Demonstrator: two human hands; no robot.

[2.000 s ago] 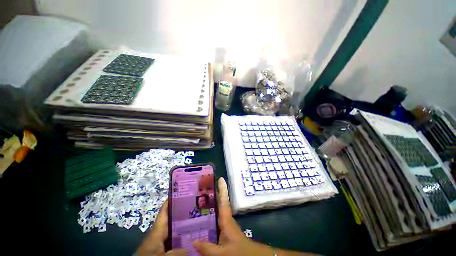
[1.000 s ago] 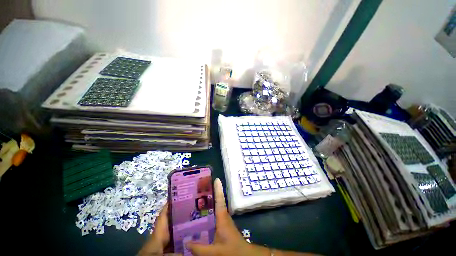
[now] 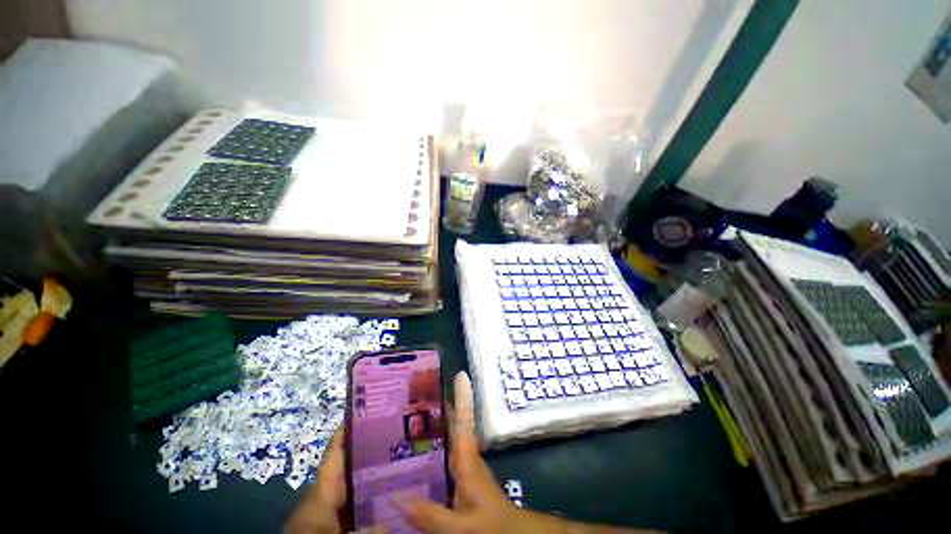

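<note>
A smartphone [image 3: 396,438] with a lit pink-purple screen stands upright between both hands at the bottom middle. My left hand [image 3: 325,492] holds its left edge; the palm is cut off by the frame's bottom. My right hand [image 3: 471,482] holds its right edge, with the thumb over the lower screen. A heap of small white square pieces [image 3: 273,402] lies left of and partly behind the phone. A grid of white squares with dark blue lines [image 3: 579,323] lies on a white padded stack [image 3: 615,422] to the right.
A green panel [image 3: 183,365] lies beside the heap. A layered sheet stack [image 3: 365,188] bears two dark green panels [image 3: 229,192] at back left. A bottle [image 3: 462,193] and bag of silvery pieces [image 3: 561,188] stand behind. Another sheet stack [image 3: 813,386] and yellow tool [image 3: 727,422] are right.
The phone has shifted slightly left with both hands. My right thumb has moved a little over the lower screen. The items on the bench keep their places.
</note>
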